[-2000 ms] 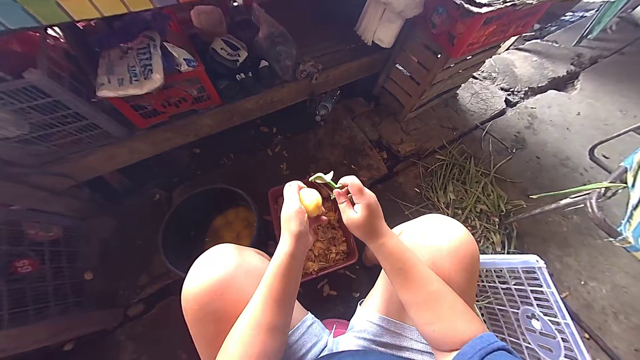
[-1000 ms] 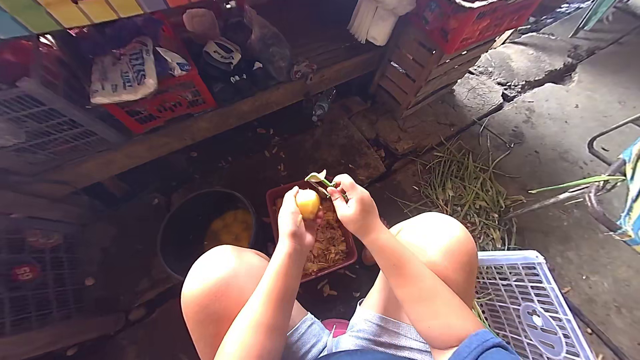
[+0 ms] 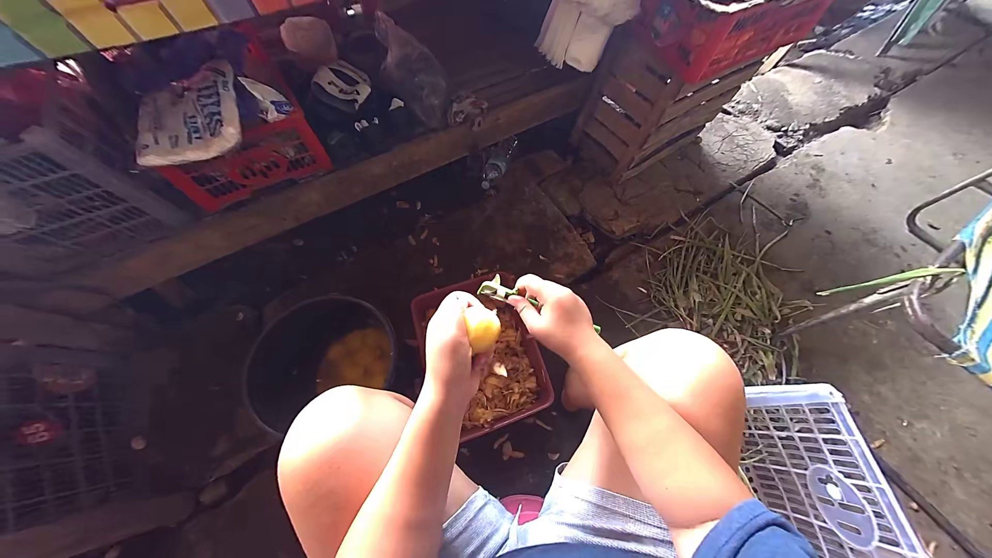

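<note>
My left hand [image 3: 453, 341] is closed around a yellow peeled potato [image 3: 482, 330], which looks like a potato though its kind is not certain. Just to its right, my right hand [image 3: 554, 314] grips a green-handled peeler [image 3: 496, 291]; its head points left, above the potato and apart from it. Below both hands a dark red plastic basin [image 3: 545, 387] holds a heap of brownish peelings [image 3: 504, 391]. A dark round bucket [image 3: 260, 387] stands left of the basin, with several yellow peeled pieces [image 3: 356, 358] inside.
A white plastic crate [image 3: 833, 465] is beside my right knee. Cut green stalks [image 3: 721, 298] lie on the cracked floor. Ahead runs a wooden shelf [image 3: 349, 186] carrying a red crate [image 3: 256, 163] and bags. A wooden crate [image 3: 635, 108] stands to its right, and a plastic bottle [image 3: 498, 161] lies below.
The peeler in my right hand was nearer the top of the yellow piece a second ago and is now a little apart from it. My left hand still holds the piece.
</note>
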